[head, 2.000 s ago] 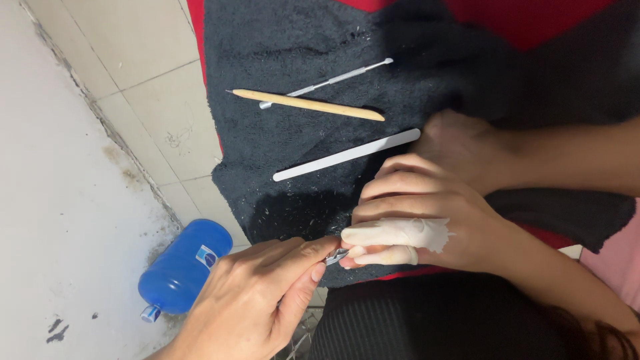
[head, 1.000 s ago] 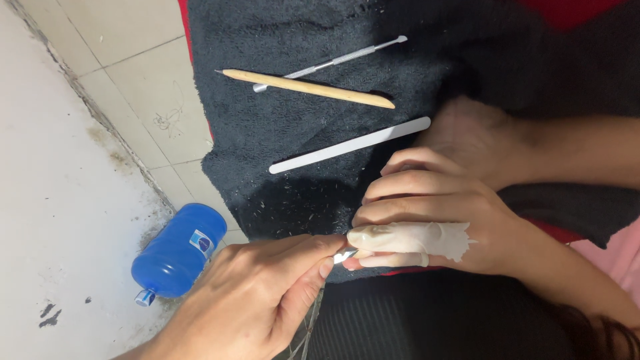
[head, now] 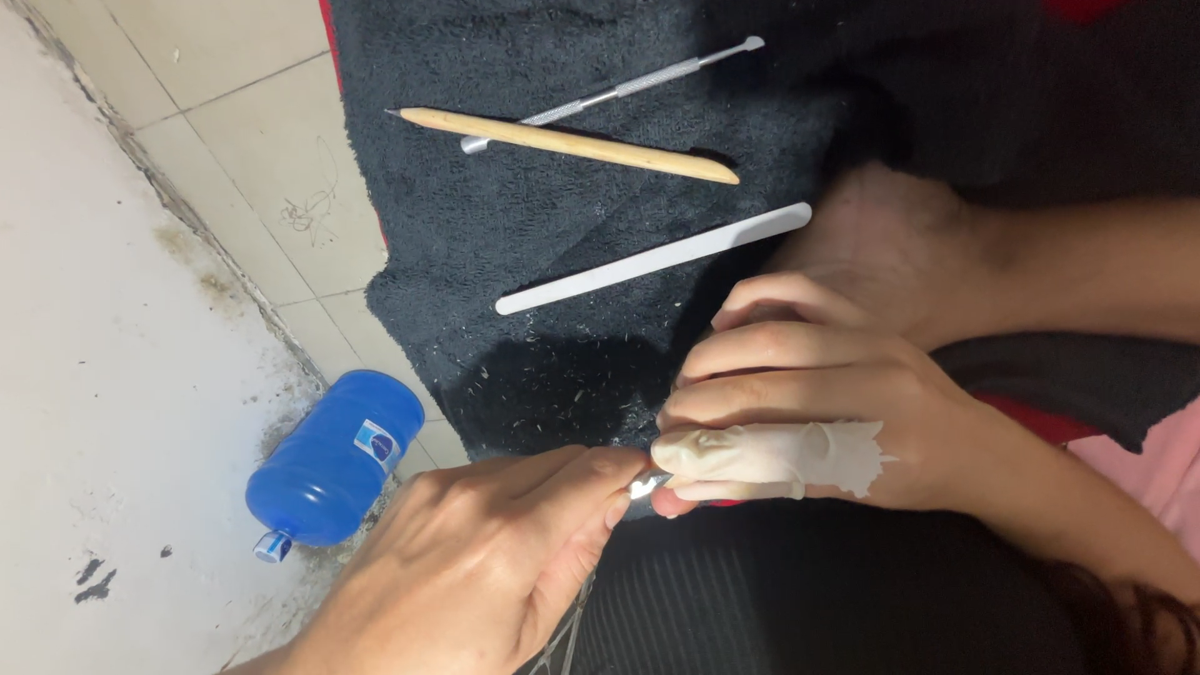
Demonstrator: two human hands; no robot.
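Observation:
At the lower left, my left hand [head: 487, 544] pinches a small metal tool [head: 649, 484], likely a nail nipper, between thumb and index finger. Its handles are mostly hidden. My right hand [head: 797, 394] is curled over what appears to be a bare foot [head: 872, 253], with pale finger cots [head: 750, 455] on its index finger and thumb. The tool's tip touches or nearly touches the right fingertips, beside a small pinkish digit tip. On the dark towel [head: 431, 234] lie a white nail file [head: 656, 258] and a wooden stick [head: 572, 142] crossing a metal cuticle pusher [head: 656, 77].
Small pale clippings are scattered on the towel below the file. A blue plastic water jug [head: 328, 459] lies on its side at the lower left, by the stained white wall [head: 103, 375]. Floor tiles [head: 253, 178] show between wall and towel. Dark ribbed fabric [head: 694, 600] lies below the hands.

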